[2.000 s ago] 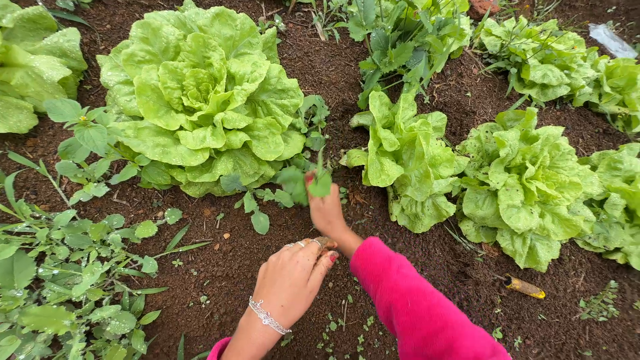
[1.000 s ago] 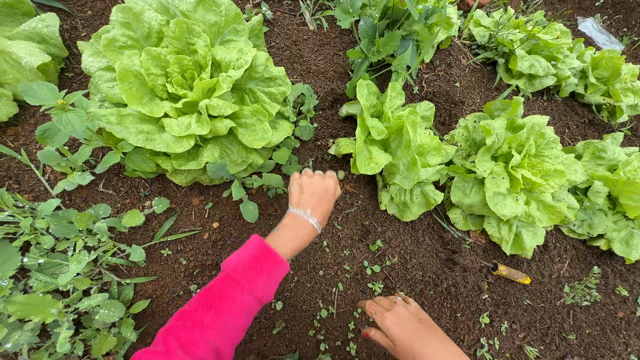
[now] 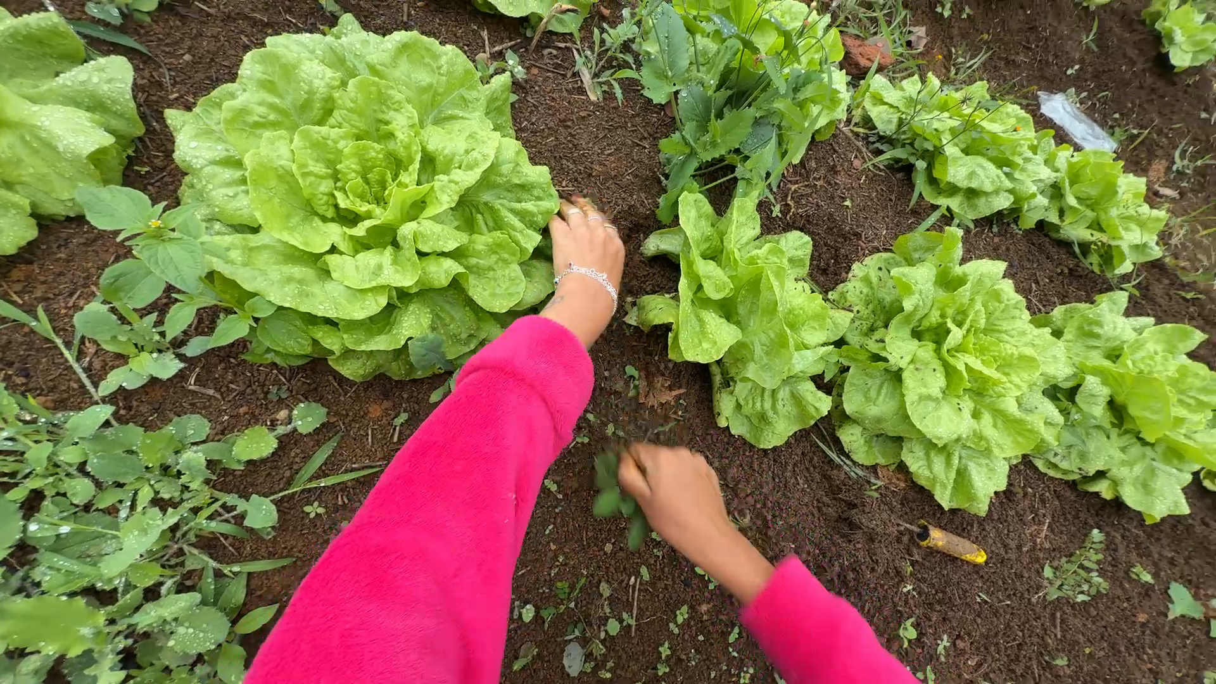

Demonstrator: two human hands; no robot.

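Observation:
My left hand point(image 3: 587, 258), with rings and a beaded bracelet, reaches to the right edge of a large green lettuce point(image 3: 366, 199); its fingertips are partly hidden by the leaves, and whether they grip anything does not show. Lower down, my right hand point(image 3: 673, 489) is closed on a small leafy weed point(image 3: 617, 499), slightly blurred, above the brown soil. Right of my hands stand a smaller lettuce point(image 3: 750, 323) and a fuller one point(image 3: 945, 370) with dark specks on its leaves.
A tool with a worn yellow handle point(image 3: 952, 544) lies on the soil at the right. Dense weeds point(image 3: 123, 513) grow at the lower left. Another leafy plant point(image 3: 731, 104) stands top centre. A piece of clear plastic point(image 3: 1075, 121) lies at the upper right.
My left hand has moved up to the big lettuce's right edge. My right hand, low with spread fingers a second ago, is now higher and closed on a weed.

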